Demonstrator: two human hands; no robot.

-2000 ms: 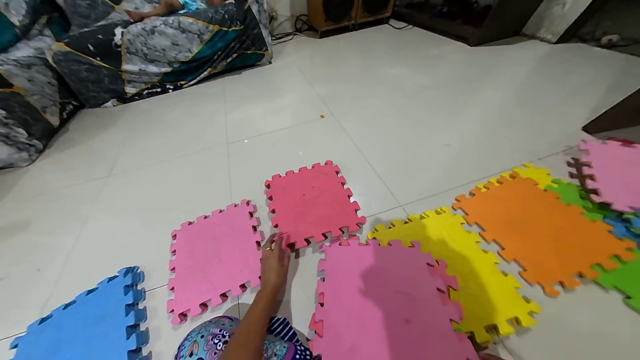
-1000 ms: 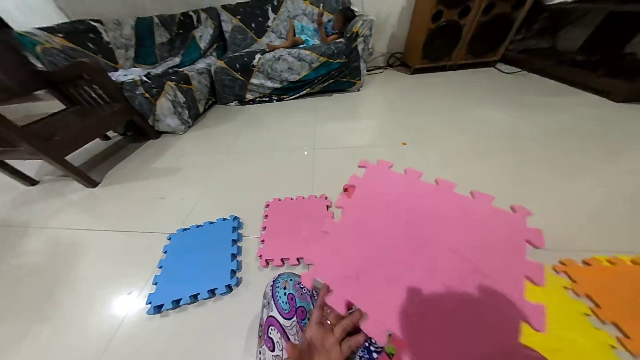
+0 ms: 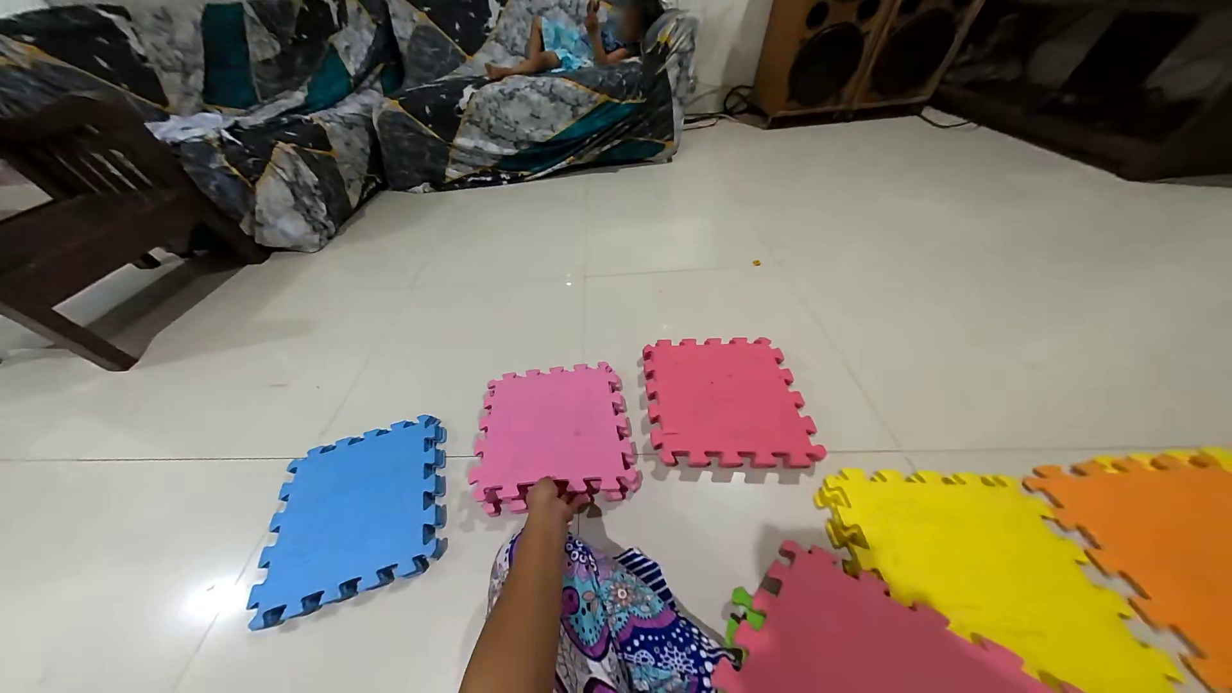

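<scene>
My left hand (image 3: 556, 500) is at the near edge of a stack of pink foam puzzle mats (image 3: 555, 425), its fingers curled at the edge and their tips partly hidden. To the left lies a stack of blue foam mats (image 3: 354, 515); just right of the pink stack, without touching it, lies a stack of red foam mats (image 3: 729, 402). Yellow foam mats (image 3: 982, 549) and orange foam mats (image 3: 1145, 539) lie at the right. A darker pink-red foam mat (image 3: 866, 626) is at the bottom, with a green mat piece (image 3: 744, 616) showing beside it. My right hand is out of view.
A dark wooden chair (image 3: 106, 202) stands at the left. Behind are a sofa with a patterned cover (image 3: 525, 125), where a person lies, and wooden speakers (image 3: 847, 58) with cables. A dark cabinet (image 3: 1097, 96) stands at the back right. Patterned cloth covers my leg.
The large pink mat raised before the view one second ago is no longer held up there, so the red stack shows fully. My left hand is now at the pink stack's near edge.
</scene>
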